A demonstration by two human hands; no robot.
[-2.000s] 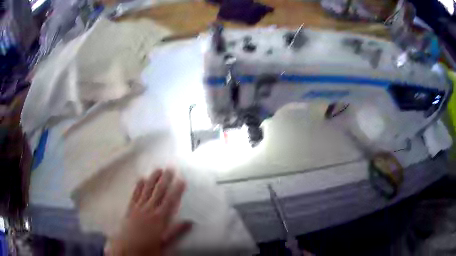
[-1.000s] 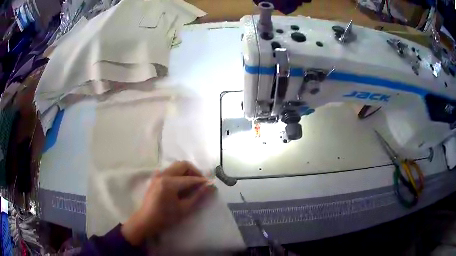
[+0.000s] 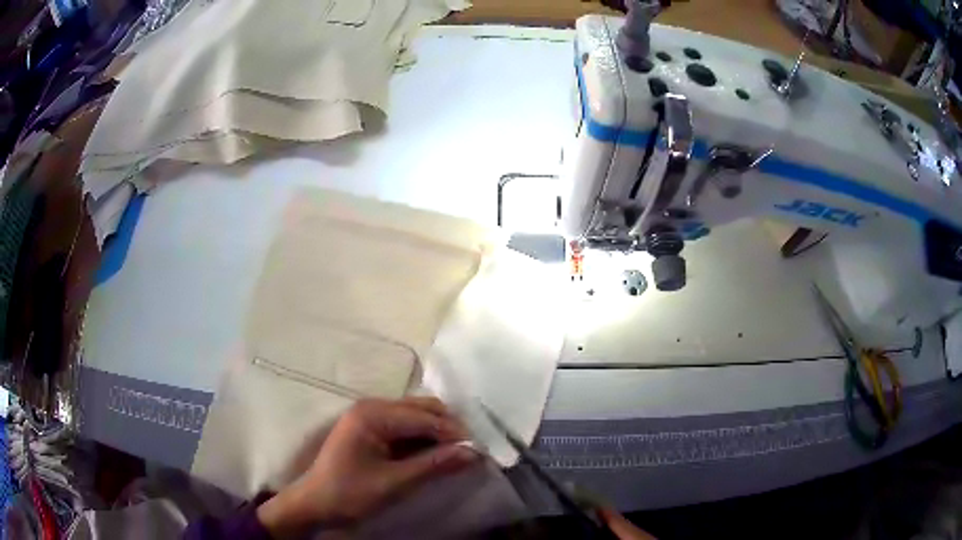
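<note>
A cream-beige garment panel (image 3: 348, 269) with a stitched slit line lies slanted on the table, left of the needle. A whiter cloth piece (image 3: 501, 343) shows along its right side. My left hand (image 3: 385, 454) pinches the cloth edge near the table's front, fingertips closed on it. Dark shears (image 3: 538, 464) point up and left, with their blades at the cloth beside my left fingertips. My right hand (image 3: 624, 526) is mostly cut off by the bottom edge; only a finger part shows at the shears. Whether the blades are closed is unclear.
The white sewing machine (image 3: 717, 158) stands at the right, its needle area lit brightly. Second scissors (image 3: 870, 390) with yellow-orange and green handles lie at the right. Stacked cream panels (image 3: 253, 84) lie at the rear left. The grey ruler-marked edge (image 3: 654, 454) runs along the front.
The panel has turned and its slit line now shows. The shears have come up to the cloth by my left hand. The view has shifted, with the machine further right.
</note>
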